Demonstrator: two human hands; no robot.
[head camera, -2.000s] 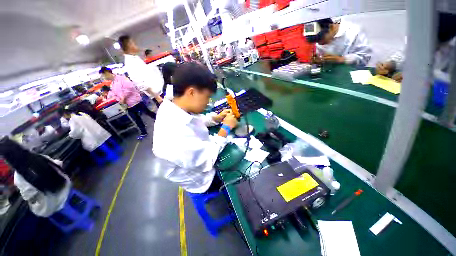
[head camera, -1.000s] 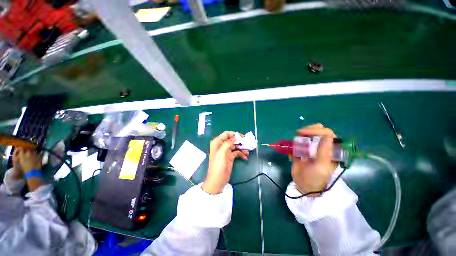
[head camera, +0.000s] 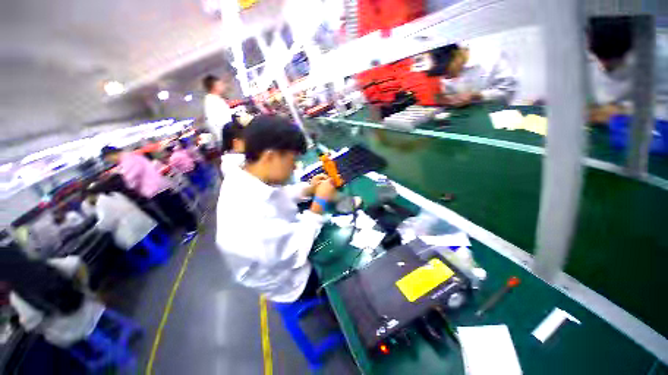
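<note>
Neither my left hand nor my right hand is in the picture. Nearest in front of me, the black glue dispenser (head camera: 366, 293) lies on the green bench, with a yellow label (head camera: 425, 280), a round gauge and a lit red-orange light at its front. A white paper square (head camera: 489, 351) lies beside it, cut off by the lower edge. An orange-ended slim tool (head camera: 498, 296) and a small clear bag with a white strip (head camera: 551, 324) lie to the right. The view is blurred.
A seated person (head camera: 260, 212) in a white smock holds an orange tool (head camera: 331, 170) at the bench. Crumpled plastic (head camera: 432, 228) lies behind the dispenser. A grey post (head camera: 560, 146) rises at the shelf edge. Other workers sit across the shelf and along the left aisle.
My view has swung from the bench, where both my hands showed with tissue and syringe, to the left along the line. Both hands are now out of the picture.
</note>
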